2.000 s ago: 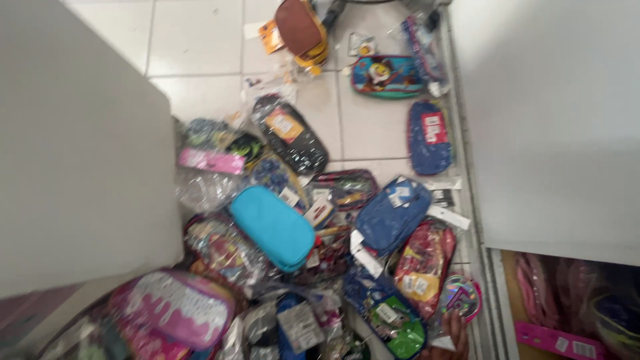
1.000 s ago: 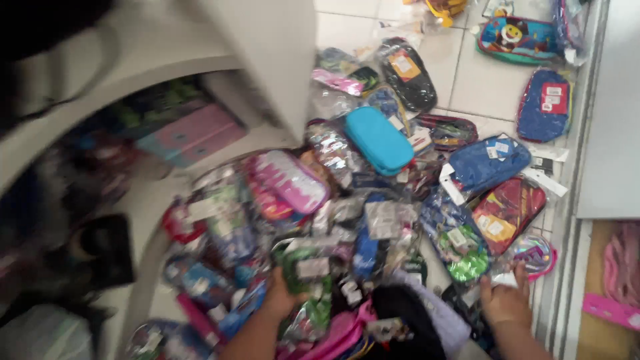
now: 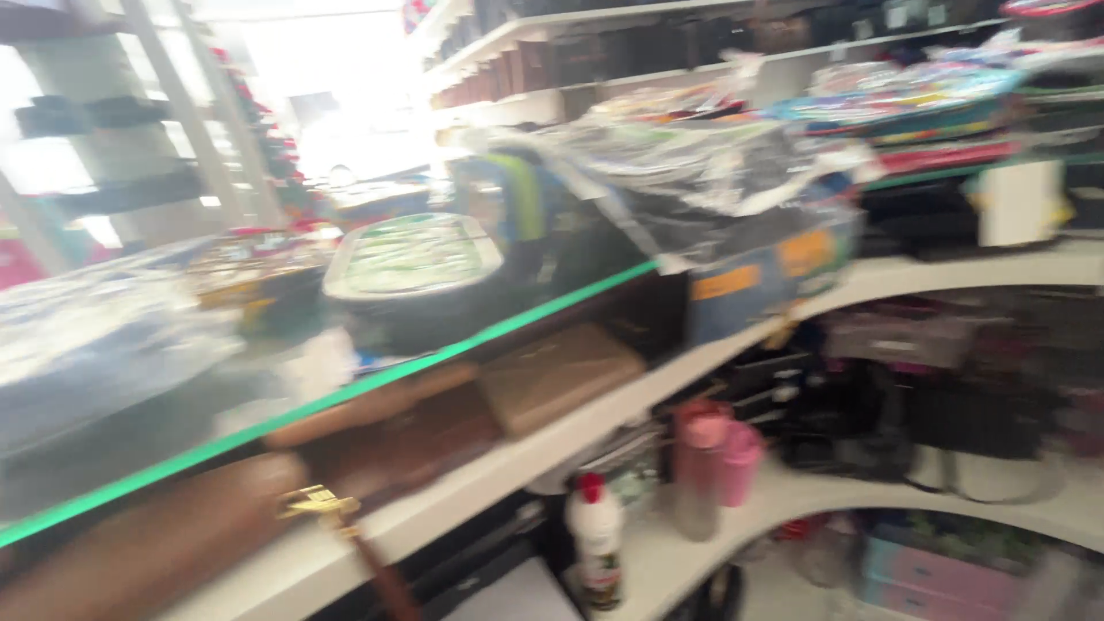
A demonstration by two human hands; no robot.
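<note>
Neither my left hand nor my right hand is in the head view. The picture is blurred. A glass shelf with a green edge (image 3: 483, 338) crosses the view and bears plastic-wrapped goods, among them a dark oval case with a pale top (image 3: 412, 257) and a wrapped dark bag (image 3: 690, 185). Below the glass lie brown leather-like goods (image 3: 561, 375), and a brown strap with a gold buckle (image 3: 319, 502) hangs over the white shelf edge.
On the lower curved white shelf stand a white bottle with a red cap (image 3: 597, 539), a pink cup (image 3: 739, 461) and a reddish tumbler (image 3: 700, 470). Dark bags (image 3: 975, 414) are at the right, with a pink and teal box (image 3: 949, 573) beneath. Stocked shelves rise behind.
The view has swung up from the floor to the shelves. Both hands, seen among the packaged pouches a second ago, are out of view.
</note>
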